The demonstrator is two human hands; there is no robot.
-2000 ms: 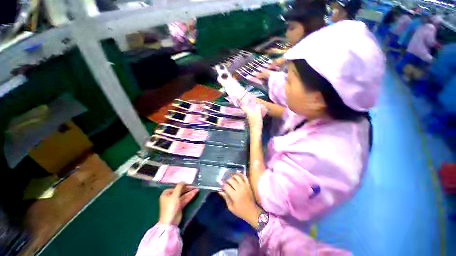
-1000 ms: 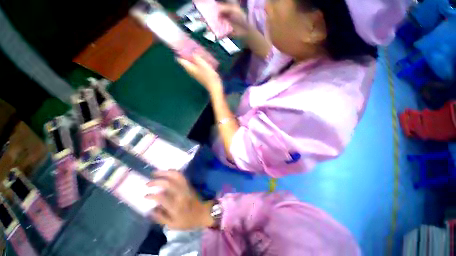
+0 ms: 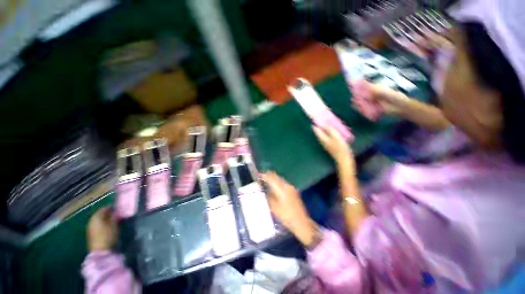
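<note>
A clear blister tray lies tilted in view in front of me, blurred. Several open flip phones stand in its back row, one of them a pink phone. Two more open phones with paler keypad halves lie in the front row at right, one of them beside my right hand. The front row's left pockets hold no phones. My left hand grips the tray's left edge. My right hand is at the tray's right edge and appears to hold it; its fingertips are partly hidden.
A neighbour in pink at right holds an open phone in one hand and another pink item in the other. Stacked trays stand at left. Behind are a cardboard box, a grey post and an orange-brown board.
The view has swung back left from the neighbour. The tray now lies across the front. My left hand, out of view one second ago, is back; my right hand has moved from a phone to the tray's right edge.
</note>
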